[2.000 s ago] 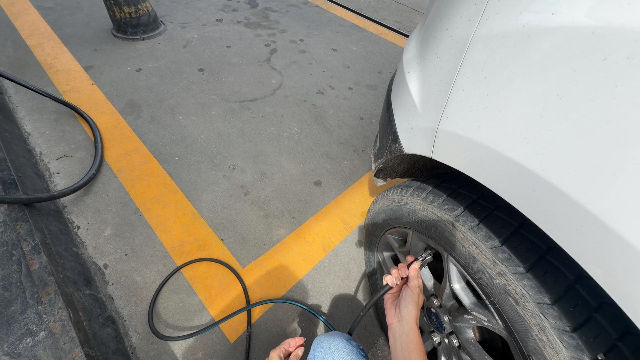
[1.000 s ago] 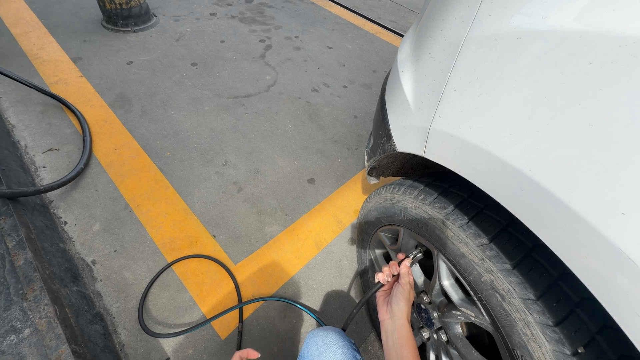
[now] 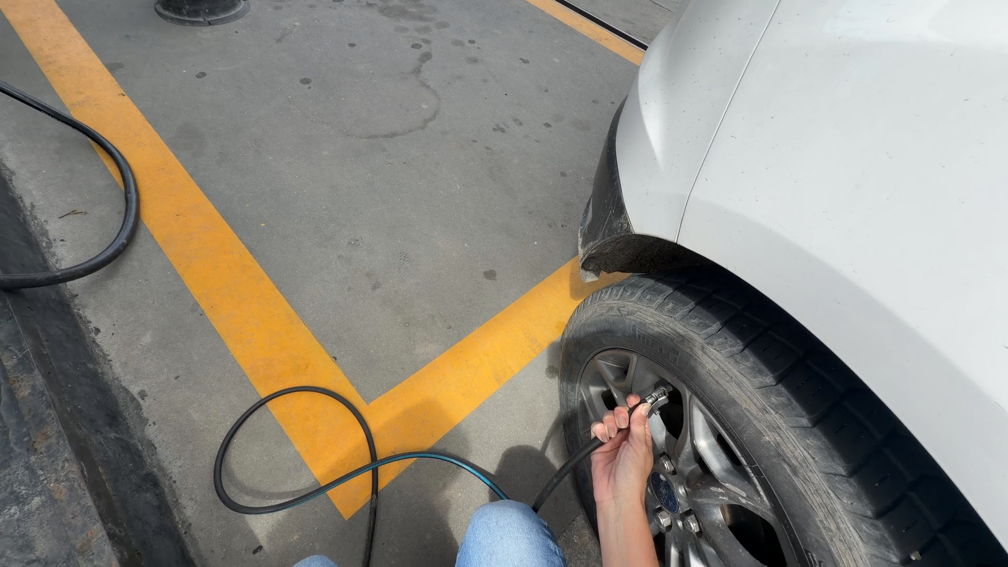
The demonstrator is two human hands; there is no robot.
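My right hand is closed on the metal chuck at the end of a black air hose, holding it at the rim of the car's wheel, near the spokes. Whether the chuck sits on the valve cannot be told. The alloy wheel carries a dusty black tire under the white car's fender. From beside my denim-covered knee, a thin hose runs left and loops on the ground. My left hand is out of view.
Yellow painted lines meet in a corner on the concrete. A thicker black hose curves at the left, near a dark curb. The base of a dark post stands at the top left.
My left hand, seen at the bottom edge in both earlier frames, has left the view. My right hand stays at the wheel with the chuck.
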